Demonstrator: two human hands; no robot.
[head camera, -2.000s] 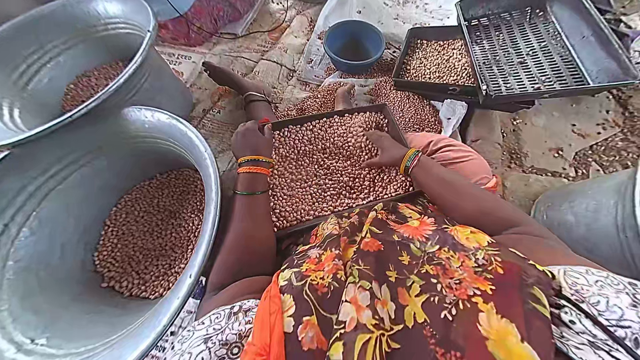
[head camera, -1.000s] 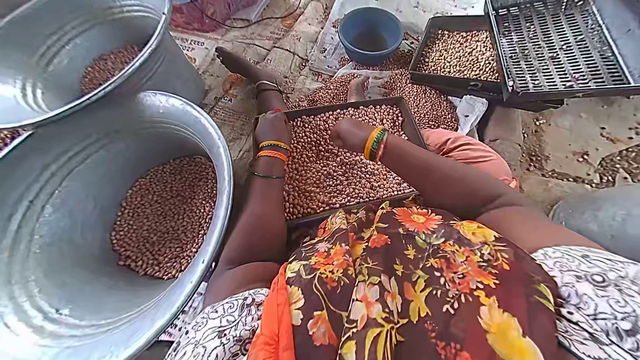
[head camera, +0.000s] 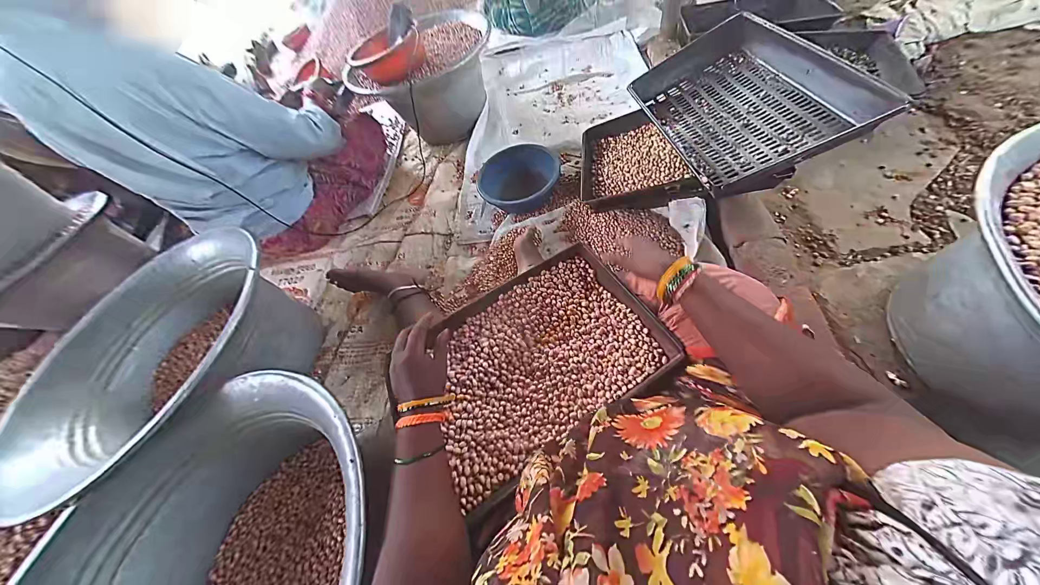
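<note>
A dark rectangular tray (head camera: 674, 357) full of reddish-brown nuts or beans (head camera: 544, 357) rests on my lap, tilted. My left hand (head camera: 418, 361) is shut on the tray's left edge, with orange and yellow bangles at the wrist. Beyond the tray's upper right side, my right hand (head camera: 646, 256) is low over the pile of the same nuts or beans (head camera: 609, 227) on the ground. Its fingers are blurred, so whether it holds any cannot be told.
A blue bowl (head camera: 518, 179), a tray of paler kernels (head camera: 638, 158) and a slotted metal tray (head camera: 743, 110) stand ahead. Large metal tubs (head camera: 288, 398) crowd the left; another metal tub (head camera: 951, 325) stands right. A person in a light blue garment (head camera: 195, 122) sits at upper left.
My right hand has moved from above the tray out past its far right side to the pile. My left hand stays at the tray's left edge. The view has shifted, showing the other person.
</note>
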